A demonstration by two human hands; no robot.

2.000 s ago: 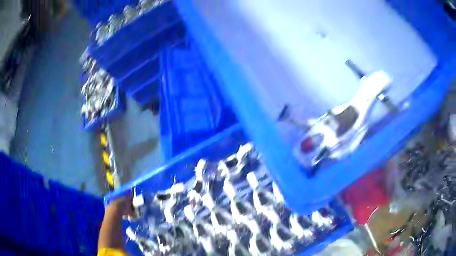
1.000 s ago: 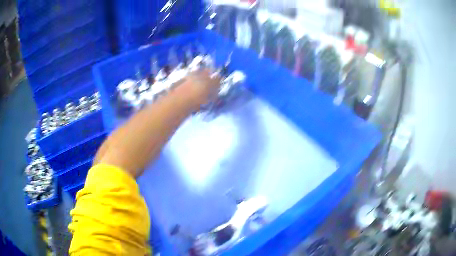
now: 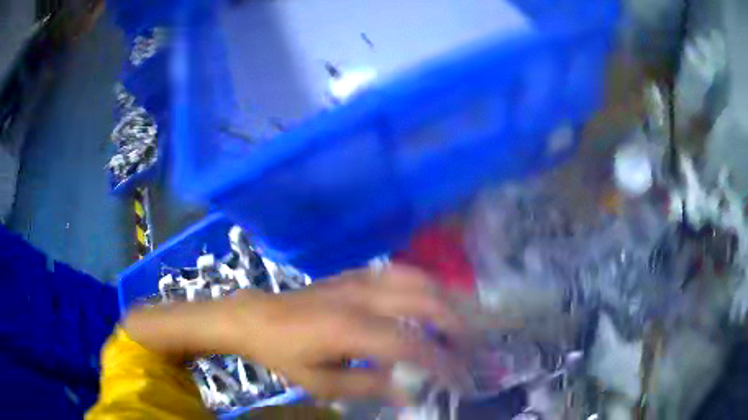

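Observation:
My left hand [image 3: 361,324], in a yellow sleeve, reaches in from the lower left and is strongly blurred. It passes over a lower blue crate [image 3: 168,261] that holds white model bodies [image 3: 238,381] with dark seat areas. Small pale things show by the fingertips, but whether the fingers hold anything cannot be told. My right hand is not in view. A white model [image 3: 353,84] shows partly inside the raised blue crate [image 3: 385,164], mostly hidden by its wall.
A red sheet or bag [image 3: 443,256] lies beside the crates. Blurred bench clutter [image 3: 566,254] fills the right side. Farther off at the left, another crate holds silvery parts [image 3: 131,135] beside yellow-black floor tape [image 3: 143,220]. A dark blue surface [image 3: 49,328] is at the lower left.
The view has swung down and right. My left hand has left the upper crate's row of models and is now over the lower crate and bench edge.

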